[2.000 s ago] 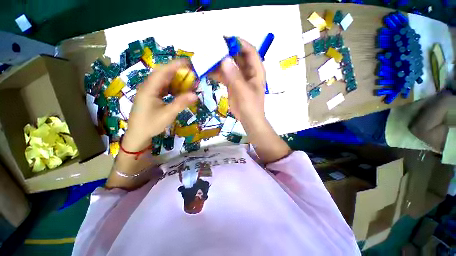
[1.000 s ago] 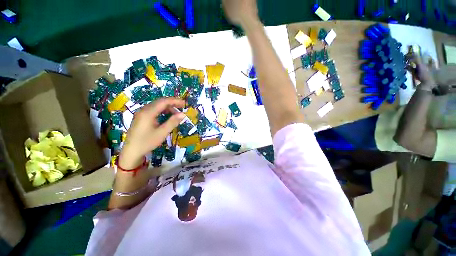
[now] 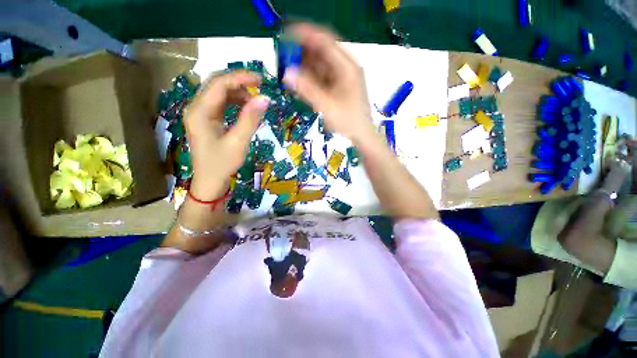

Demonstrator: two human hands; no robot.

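My right hand (image 3: 328, 80) is raised over the top of the heap and holds a blue battery cell (image 3: 289, 56) between thumb and fingers; the hand is slightly blurred. My left hand (image 3: 222, 126) is beside it to the left, with a small amber piece (image 3: 252, 90) pinched between thumb and fingertips. The two hands are close but apart. Below and between them lies a heap of green circuit boards, amber pieces (image 3: 295, 152) and white pads on the white sheet (image 3: 419, 70). Two blue cells (image 3: 398, 98) lie right of my right forearm.
An open cardboard box (image 3: 133, 126) with pale yellow scraps (image 3: 91, 173) stands at left. Sorted boards (image 3: 499, 142) lie on cardboard at right, then grouped blue cells (image 3: 567, 133). Another person's arm (image 3: 594, 224) is at far right. More blue cells lie on the green surface beyond.
My right hand has come back from the far green surface and now holds a blue cell. My left hand has risen, now with an amber piece at its fingertips. The view has shifted.
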